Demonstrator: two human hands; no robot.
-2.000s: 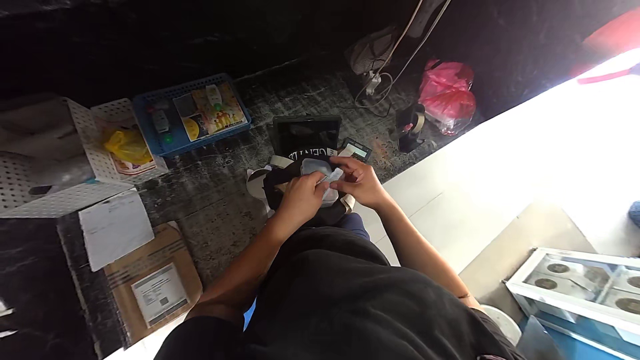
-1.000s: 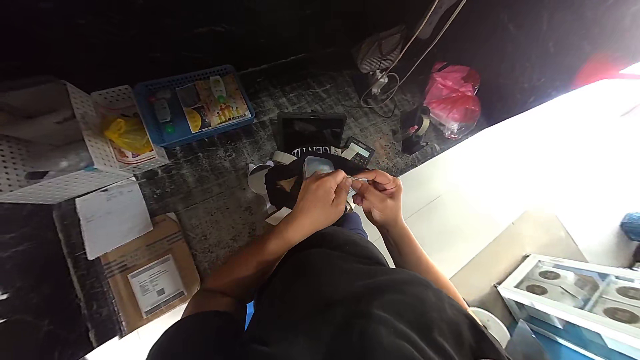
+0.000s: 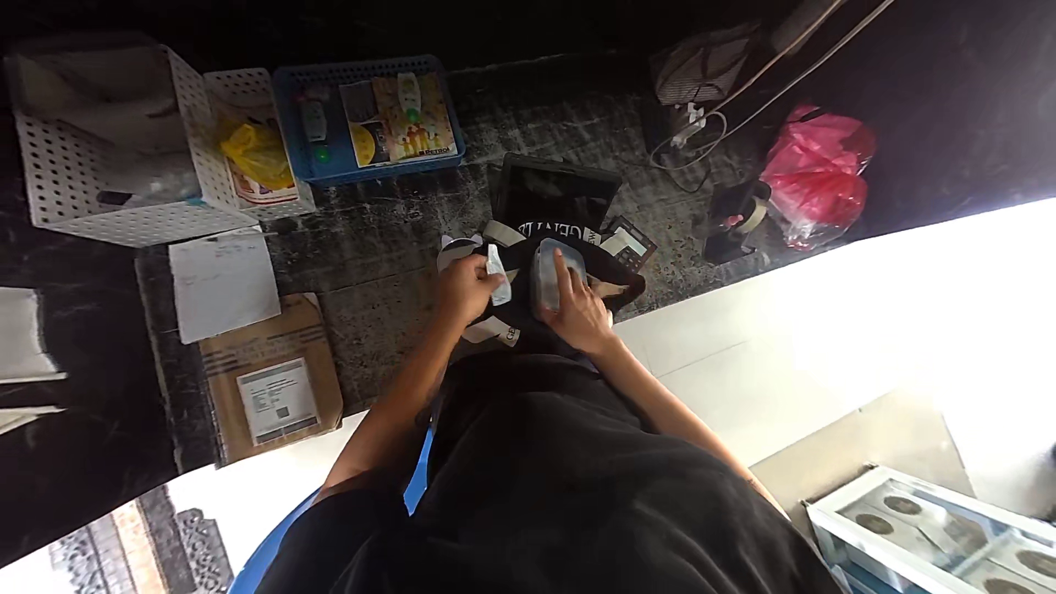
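Observation:
Between the fingertips of my left hand is a small whitish strip or packet, held upright. My right hand lies on a clear plastic container, its index finger stretched over the top; whether it grips the container is hard to tell. Under both sits a black fabric bag with white lettering and light straps. A black tray or case lies just behind the bag, and a calculator is to its right.
White perforated baskets and a blue basket of booklets and bottles stand back left. A cardboard parcel and paper sheet lie left. Right are a tape dispenser, a pink plastic bag and cables.
My hands were together over the bag and have moved apart. The left holds the whitish strip to the left; the right has come onto the clear container.

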